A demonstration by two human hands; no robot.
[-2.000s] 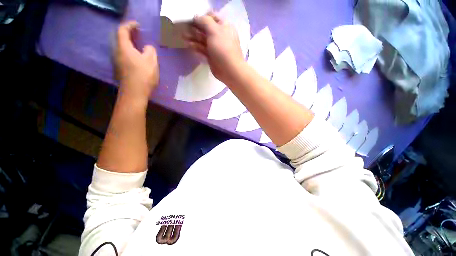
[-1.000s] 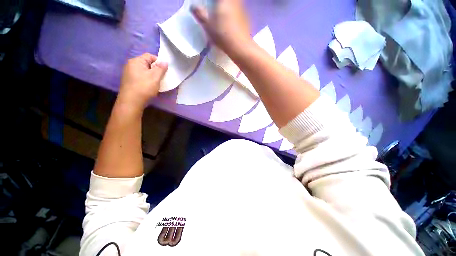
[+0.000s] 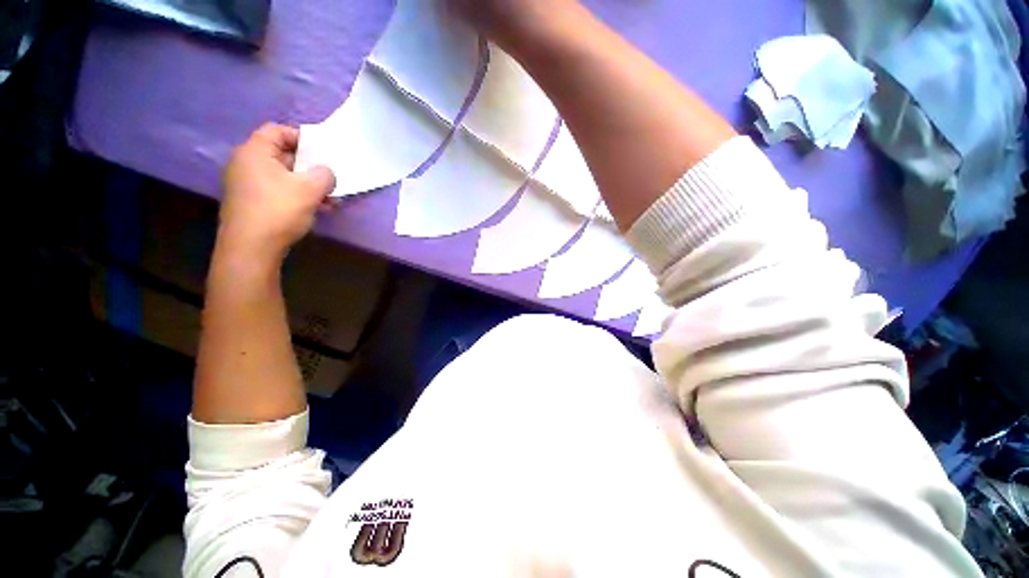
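A white curved panel (image 3: 367,133) with a raised seam lies at the left end of an overlapping row on the purple table. My left hand (image 3: 276,186) pinches its lower left end between thumb and fingers. My right hand (image 3: 497,14) is at the top edge of the picture, mostly cut off, over the panel's upper part; its fingers are hidden. More seamed white panels (image 3: 451,203) overlap toward the right, partly hidden under my right arm.
A small stack of white panels (image 3: 810,93) lies at the right of the purple table (image 3: 192,102). Grey-green cloth (image 3: 959,124) is heaped at the right edge. A dark item (image 3: 214,17) lies at the top left. A brown box (image 3: 305,305) shows below the table.
My left hand has moved to the panel's lower end and drawn it down and left onto the row's left end. My right hand has moved up, partly out of the picture.
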